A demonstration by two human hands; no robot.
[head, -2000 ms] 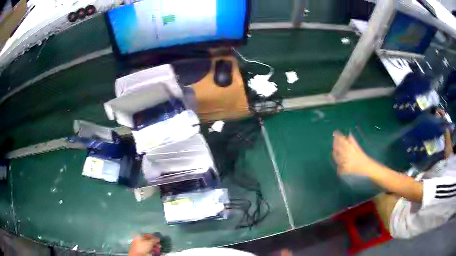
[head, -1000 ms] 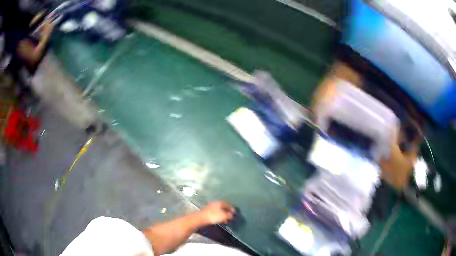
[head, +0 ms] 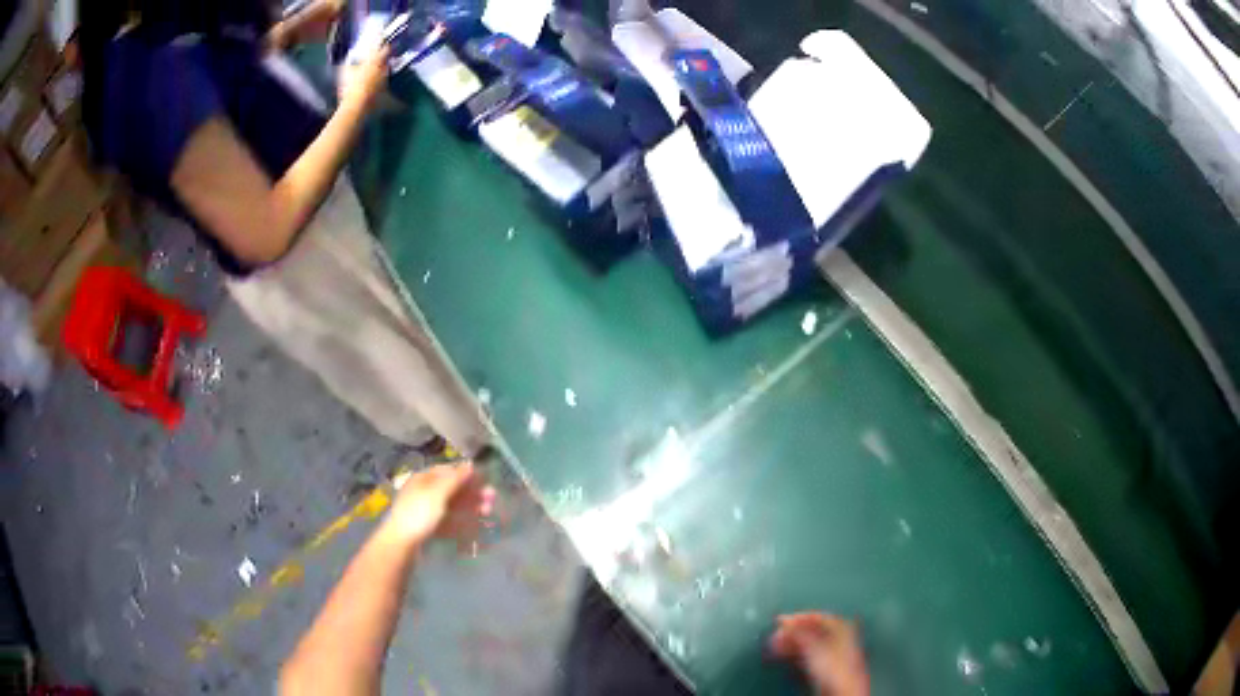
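My left hand [head: 442, 500] is at the lower left, over the floor beside the bench edge. Its fingers are loosely bent and nothing shows in them. My right hand [head: 821, 645] is low over the green bench top, near the bottom edge of the picture. Its fingers are curled and blurred, and no object can be made out in them. The nearest goods are open dark blue retail boxes [head: 749, 161] with white flaps, grouped at the upper middle, apart from both hands. A white lid flap [head: 846, 125] stands open at their right side.
A person in a dark top [head: 225, 136] stands at the bench at the upper left, hands at the boxes. A red stool [head: 133, 326] is on the grey floor. A pale metal rail [head: 1000, 456] runs along the green bench top [head: 762, 449]. Cartons [head: 41, 204] are at the far left.
The view has swung left along the bench. The monitor and nearer box stack have left the picture; the neighbouring person and boxes are closer. Both my hands show now, apart.
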